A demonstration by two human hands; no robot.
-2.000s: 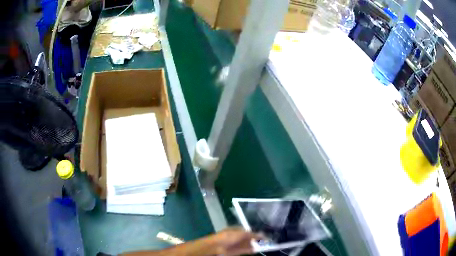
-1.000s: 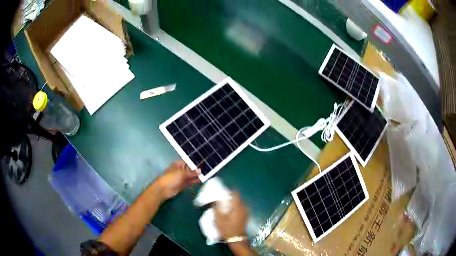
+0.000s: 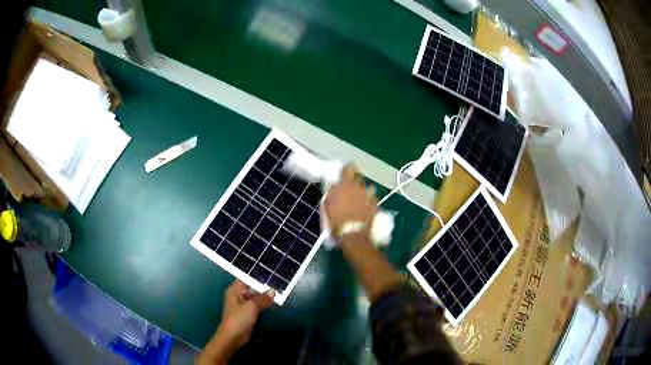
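A solar panel (image 3: 260,221) with a white frame lies face up in front of me on the green bench. My left hand (image 3: 243,314) grips its near corner between thumb and fingers. My right hand (image 3: 350,203) is on the panel's right side, holding a white cleaning cloth (image 3: 314,167) against the dark face near the upper right corner. The cloth is blurred. Part of the panel's right edge is hidden by my right hand and the cloth. A white panel cable (image 3: 427,165) runs out to the right.
Three more panels (image 3: 464,255) lie at right, partly over flattened cardboard (image 3: 532,285). Clear bags (image 3: 564,185) lie beyond. An open carton (image 3: 61,43) with white sheets (image 3: 61,128) stands left, a utility knife (image 3: 170,154) nearby. A yellow-capped bottle (image 3: 43,232) is at the left edge.
The right hand and cloth have moved up from below the panel onto its face. The panel appears turned, with my left hand still at its near corner. The view has shifted to the right.
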